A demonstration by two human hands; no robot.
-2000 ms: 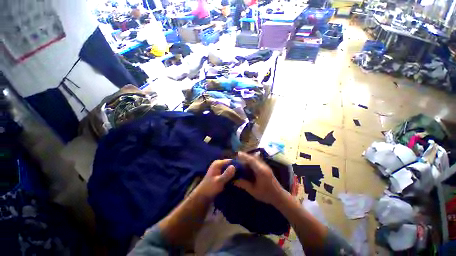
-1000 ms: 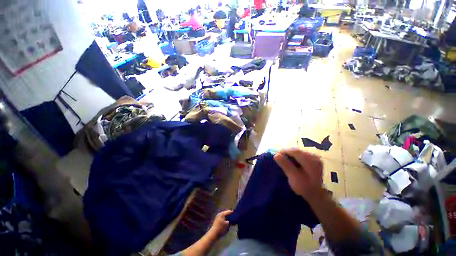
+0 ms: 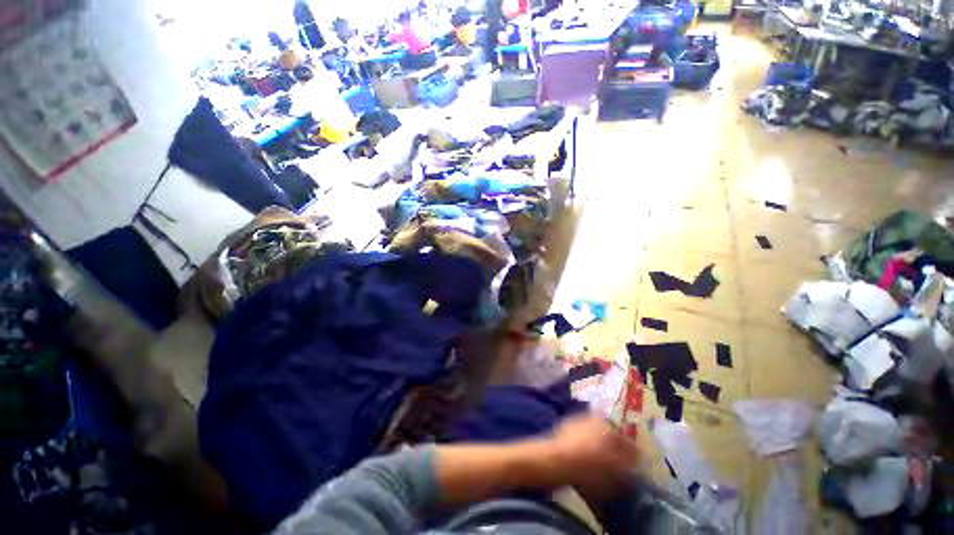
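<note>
My left hand [image 3: 591, 451] is blurred at the lower centre, at the end of a bare forearm with a grey sleeve that crosses from the lower left. Its fingers cannot be made out. Dark navy cloth [image 3: 513, 413] lies just beyond the forearm; whether a hand grips it is unclear. A blurred greyish sleeve shows at the bottom edge, right of the hand; my right hand cannot be told apart there. A broad navy garment pile [image 3: 314, 366] lies to the left, with a small tan patch on top.
Mottled olive cloth [image 3: 277, 249] and a mixed garment heap [image 3: 460, 225] lie behind the pile. Black scraps [image 3: 664, 364] lie on the tan floor. White and green cloth pieces [image 3: 858, 313] are heaped at the right. Crates [image 3: 634, 96] and worktables stand farther back.
The navy cloth held up between both hands has dropped to low centre. My left arm has swung across to the right. My right hand has moved down out of clear sight.
</note>
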